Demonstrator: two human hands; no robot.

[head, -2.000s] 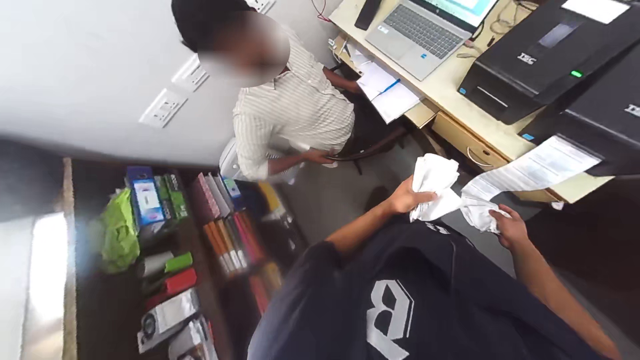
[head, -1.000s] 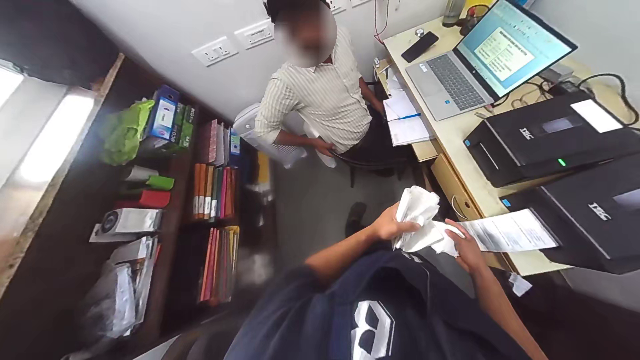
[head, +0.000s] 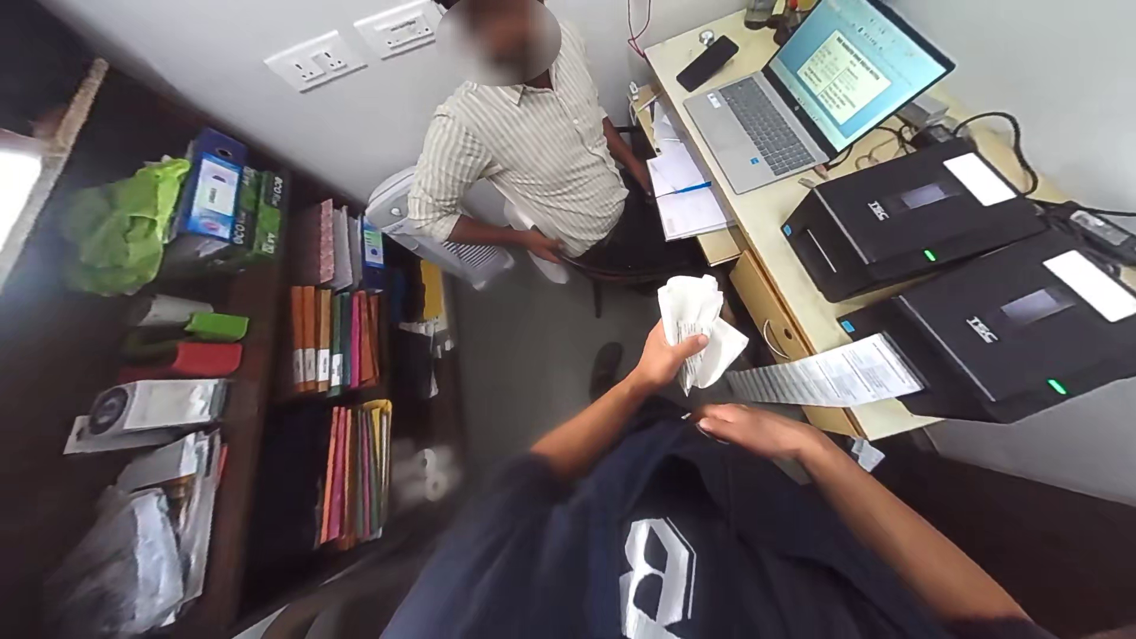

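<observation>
A bunch of folded white paper labels (head: 694, 324) is in my left hand (head: 667, 355), thumb across the front. Just below and to the right is my right hand (head: 754, 428), near my dark shirt; whether its fingers hold anything is hard to tell. A printed white label strip (head: 834, 373) comes out of the nearer black TSC label printer (head: 967, 328) and hangs over the desk edge, its low end behind my right hand. The second black TSC printer (head: 887, 222) stands beside it with a green light lit.
A person (head: 541, 160) in a striped shirt sits at the desk. An open laptop (head: 772, 124), a phone (head: 707, 63) and cables are on the desktop (head: 772, 209). Papers (head: 688, 195) lie in an open drawer. Shelves with upright files (head: 337, 342) and a green bag (head: 133, 226) stand at left.
My right hand, at the papers two seconds ago, is now lower and apart from the bunch. The bunch stays in my left hand. The view has swung toward the shelves.
</observation>
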